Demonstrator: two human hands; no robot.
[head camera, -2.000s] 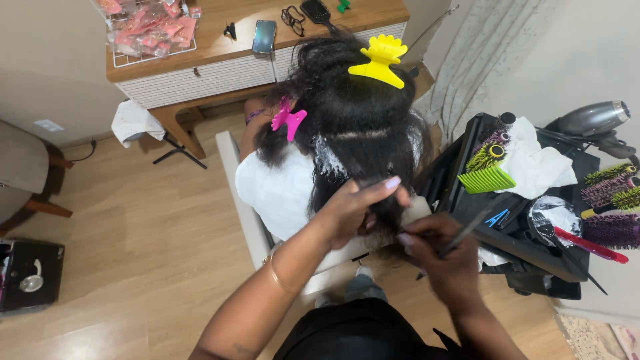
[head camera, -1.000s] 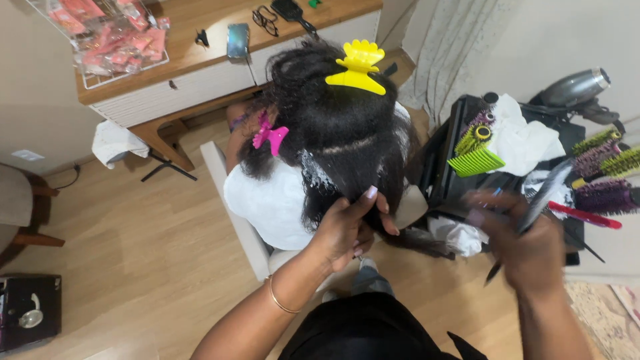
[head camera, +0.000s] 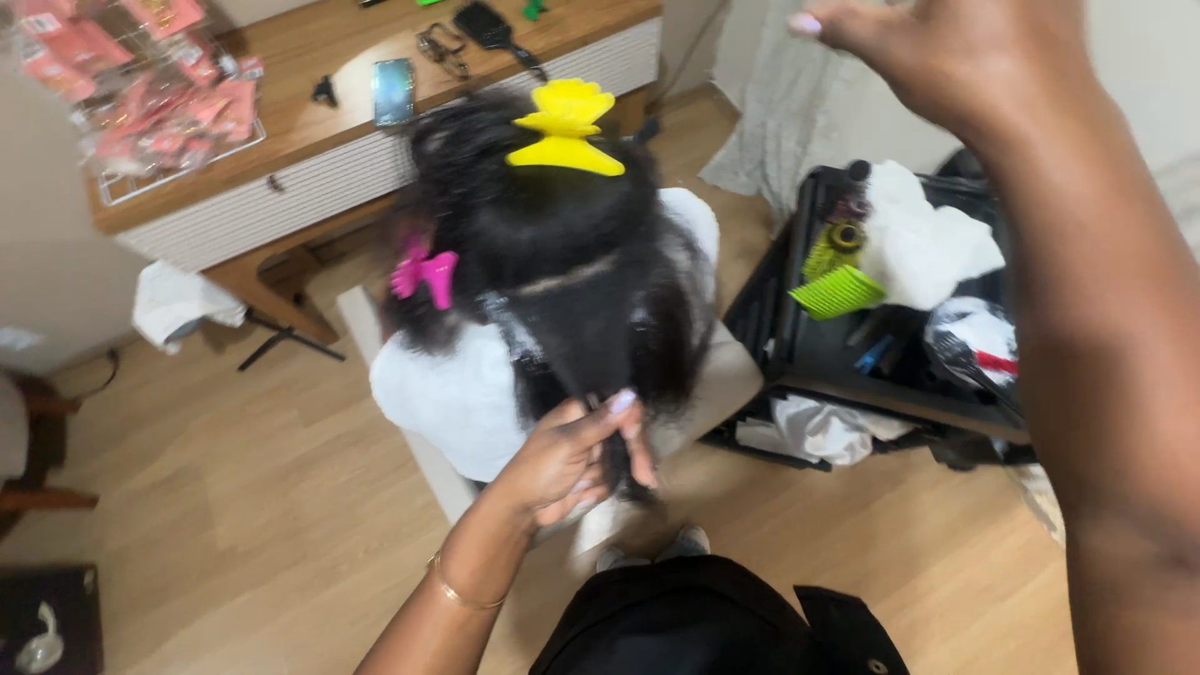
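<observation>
My left hand (head camera: 586, 459) grips a section of dark hair (head camera: 586, 337) at the back of a seated person's head, pulling it down toward me. White cream coats hair on both sides of that section. A yellow claw clip (head camera: 567, 131) sits on the crown, and a pink claw clip (head camera: 427, 272) holds hair at the left. My right hand (head camera: 975, 47) is raised at the top right, partly cut off by the frame edge; whether it holds anything cannot be seen.
A black trolley (head camera: 947, 403) at the right bears a green comb (head camera: 837, 292), round brushes, white tissue (head camera: 923, 234) and a bowl (head camera: 975, 337). A wooden desk (head camera: 309, 122) beyond the person holds a phone (head camera: 394, 91), a paddle brush (head camera: 492, 28) and pink packets (head camera: 178, 112).
My right hand has risen from beside the hair to the upper right; the dark tool seen in it earlier is out of sight. My left hand keeps hold of the hair.
</observation>
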